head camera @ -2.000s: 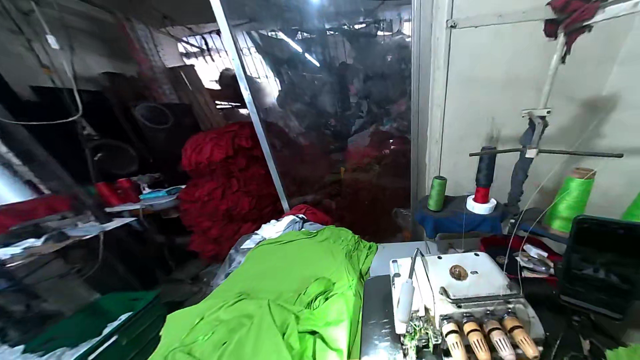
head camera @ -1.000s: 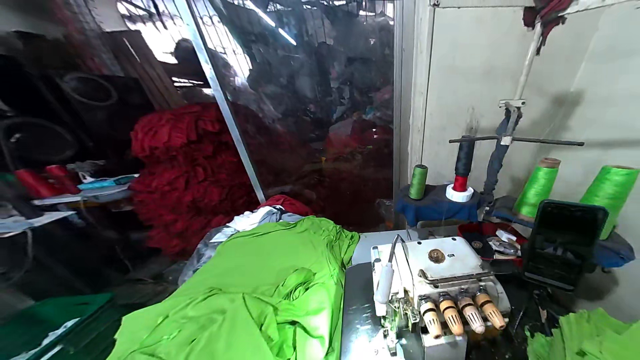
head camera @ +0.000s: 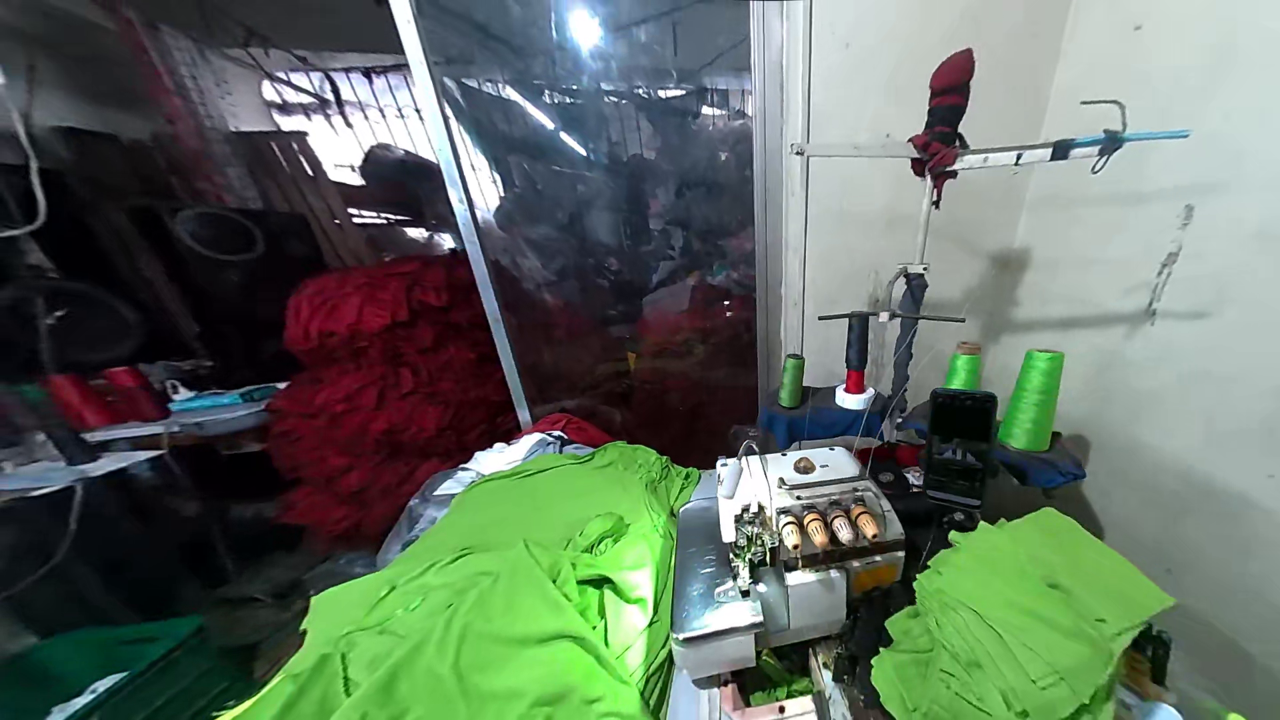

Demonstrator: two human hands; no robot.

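Observation:
Neither my left hand nor my right hand shows in the head view. An overlock sewing machine (head camera: 820,500), white with several tension dials along its front, stands right of centre. Bright green knit fabric (head camera: 500,590) lies heaped on the table to its left. On its right side sits a stack of cut green fabric pieces (head camera: 1030,610). Green thread cones (head camera: 1032,400) stand behind the machine, and a smaller green spool (head camera: 792,381) is to their left. A phone (head camera: 960,447) is propped upright behind the fabric stack.
A thread stand (head camera: 925,230) rises against the pale wall. Dark red fabric (head camera: 390,400) is piled high at the left, beside a metal-framed transparent panel (head camera: 630,250). A green crate (head camera: 130,660) is at the lower left. Green scraps (head camera: 780,680) lie below the machine.
The view has shifted so that the stack of green pieces at the right and more of the thread stand now show. The fabric and the machine have not plainly moved.

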